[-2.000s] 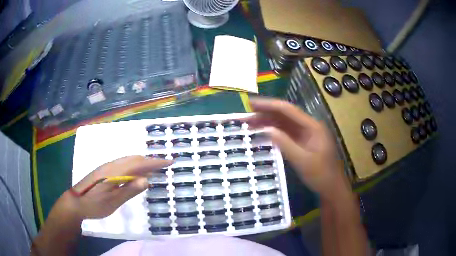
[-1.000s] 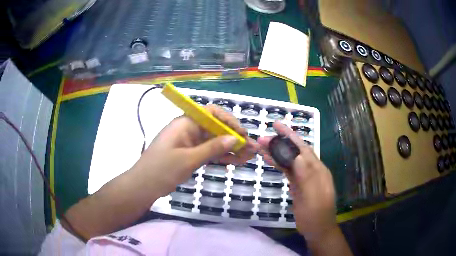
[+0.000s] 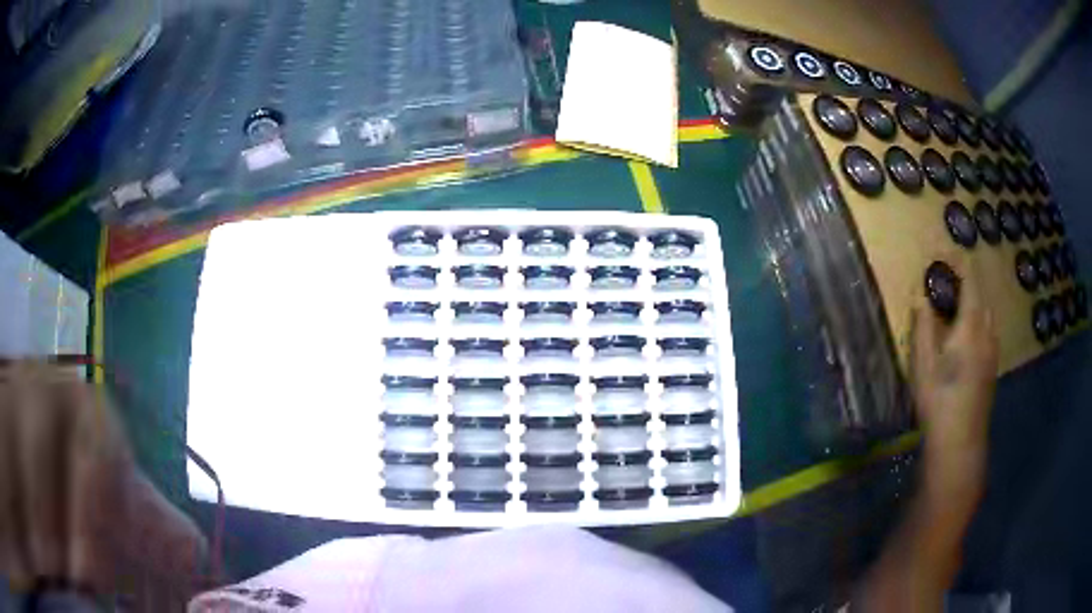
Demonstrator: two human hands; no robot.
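Note:
The white tray (image 3: 287,359) lies in front of me with rows of black discs (image 3: 551,386) on edge in its right part; its left part looks plain white. My right hand (image 3: 958,341) is over the brown cardboard sheet (image 3: 892,246), its fingertips at a single dark disc (image 3: 942,287); whether they grip it is unclear. My left hand (image 3: 90,491) is blurred at the lower left edge, left of the tray. Its fingers and anything in them cannot be made out. A thin dark wire (image 3: 216,479) curves over the tray's lower left corner.
Clear ridged trays (image 3: 347,72) stand at the back left with one disc (image 3: 264,122) and small labels. A white booklet (image 3: 620,96) lies behind the white tray. More discs lie in rows on the cardboard, above stacked see-through trays (image 3: 826,275). Pale-ringed discs (image 3: 808,65) show behind.
My left hand has moved from over the tray to the far left, and the yellow probe no longer shows. My right hand has moved from the tray to the cardboard's lone disc.

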